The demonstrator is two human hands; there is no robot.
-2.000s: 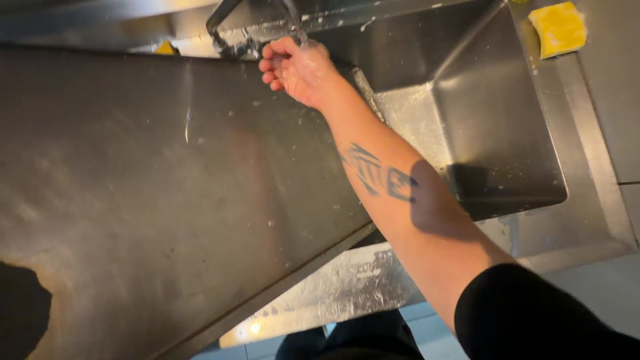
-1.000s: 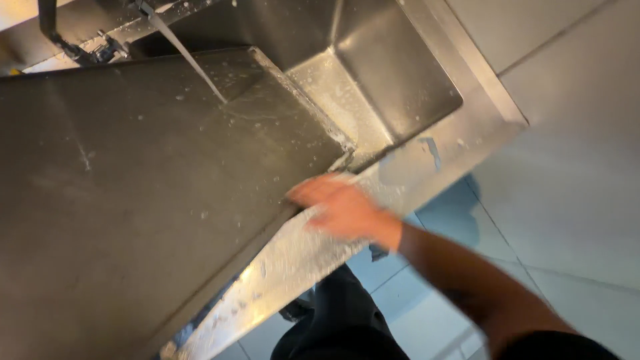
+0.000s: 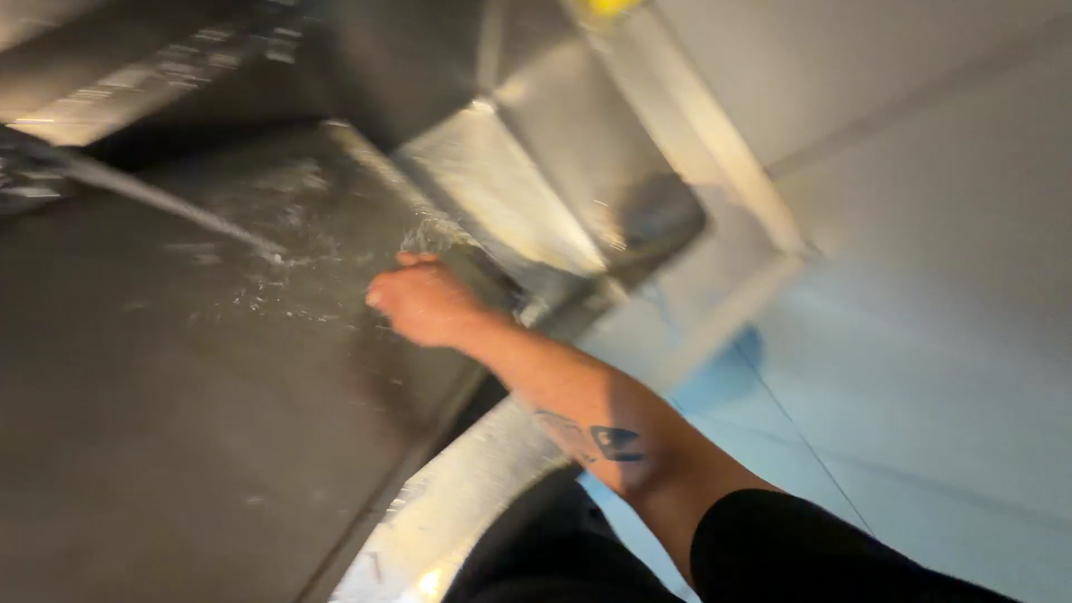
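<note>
My right hand [image 3: 423, 301], blurred, is over the right part of a large flat metal sheet or tray [image 3: 167, 419], close to its short right edge. Its fingers look curled, but blur hides whether they touch the metal or close on anything. A stream of water [image 3: 184, 209] comes from the upper left and splashes on the wet metal surface, left of the hand. Beyond that edge lies a stainless steel sink basin [image 3: 511, 184], partly covered by the flat piece. My left hand is out of view.
The sink's metal rim [image 3: 720, 151] runs along the right, with something yellow [image 3: 611, 5] at its top. The front rim [image 3: 461, 477] passes close to my dark-clothed legs [image 3: 553, 544]. A tiled floor [image 3: 804, 419] shows at the lower right.
My right hand was at the front edge of the flat metal a second ago and is now farther in over its surface. Two seconds ago it was near the tap. The view has shifted.
</note>
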